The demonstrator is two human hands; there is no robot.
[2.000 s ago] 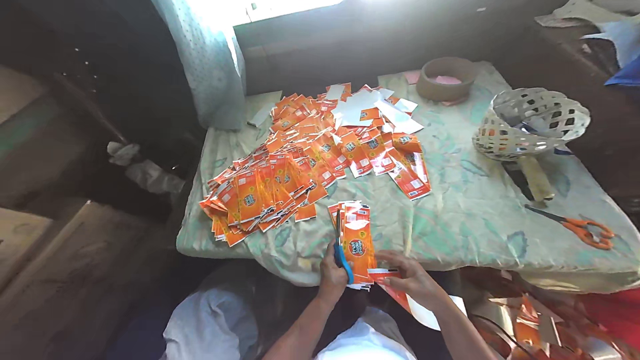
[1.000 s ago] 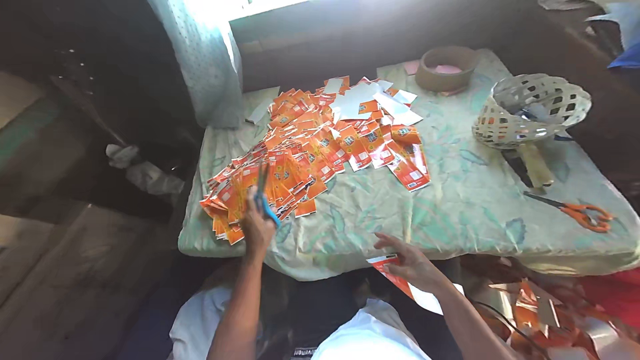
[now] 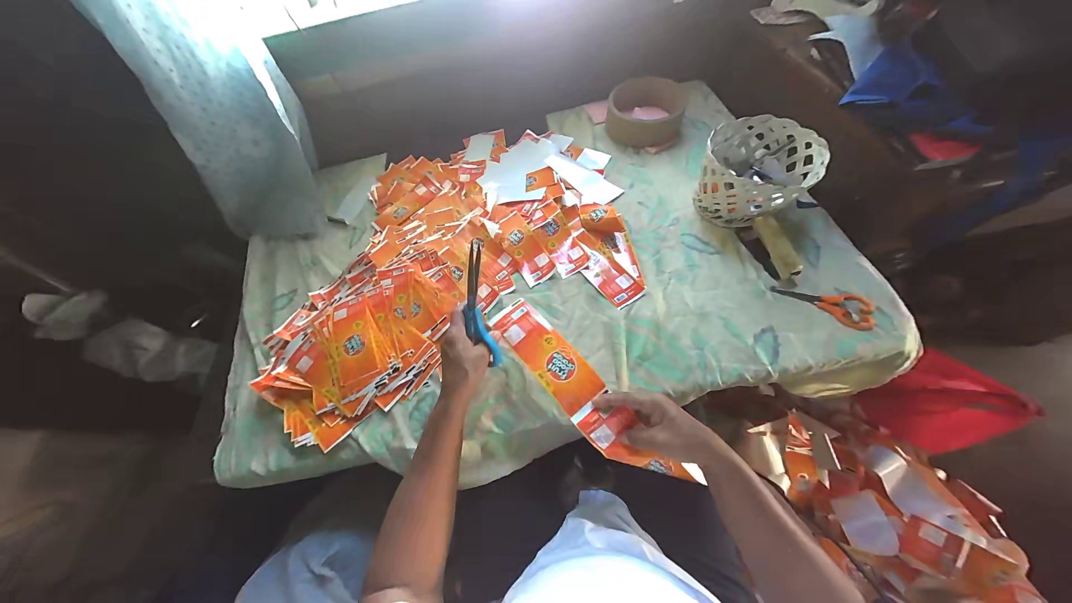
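My left hand grips blue-handled scissors, blades pointing up and away from me, just right of a large heap of orange printed wrapper pieces. Between thumb and fingers, my right hand holds a long orange printed wrapper strip. The strip's far end lies over the cloth near the scissors, and its near end hangs past the table edge. White-backed pieces lie on the back of the heap. Whether the scissor blades are fully closed is hard to tell.
A patterned cloth covers the table. On its right are a white woven basket, orange-handled scissors and a brown round container. A curtain hangs at the back left. More wrapper sheets are piled below at the right.
The bundle of wrapper pieces seen in my hands two seconds ago is no longer in them. Since one second ago, my left hand with the scissors has moved right, and my right hand has raised the strip over the table.
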